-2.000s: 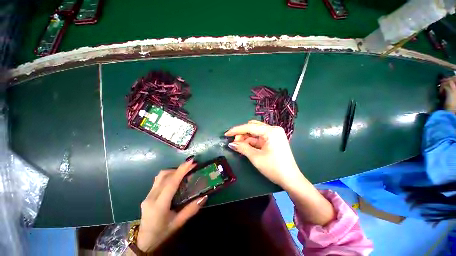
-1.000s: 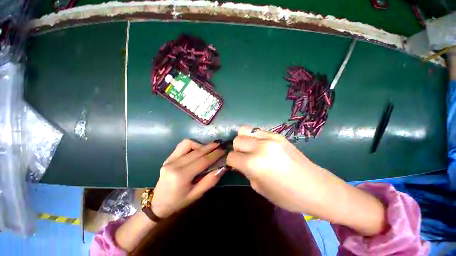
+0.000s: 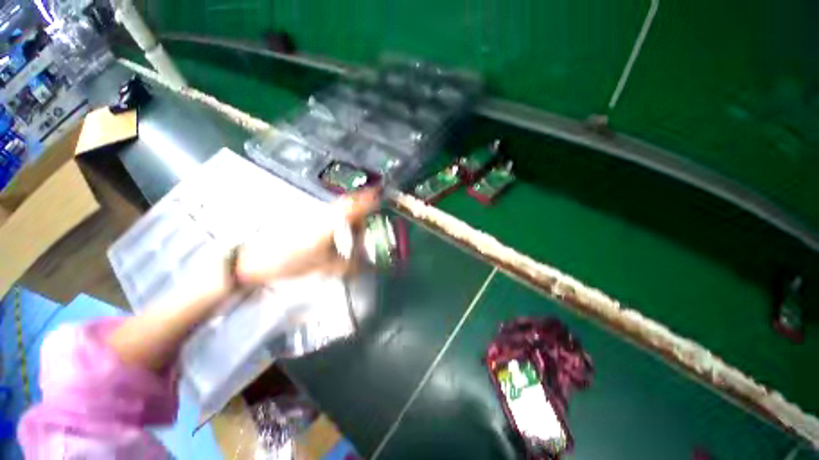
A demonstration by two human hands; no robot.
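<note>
My left hand (image 3: 310,244), blurred, reaches across the stacked whitish empty trays (image 3: 171,243). Its fingers hold a red-rimmed phone half-assembly (image 3: 386,239) with a green and silver inside, near the ledge. Just beyond, a clear blister tray (image 3: 395,112) lies over the belt edge, with one phone (image 3: 348,177) in a near pocket. My right hand is out of the picture. A resting phone unit (image 3: 532,409) lies against the pile of dark-red side pieces (image 3: 561,350) at lower right.
The worn whitish ledge (image 3: 557,286) runs between bench and green conveyor belt (image 3: 647,243). Several phones (image 3: 492,182) lie on the belt beside the tray, and another (image 3: 790,310) lies far right. Cardboard boxes (image 3: 54,216) stand at left. A box with plastic bags (image 3: 278,422) is below the bench.
The view has swung left, bringing the trays into sight. My left hand has moved from the bench front to the tray edge with a phone. My right hand has left the picture.
</note>
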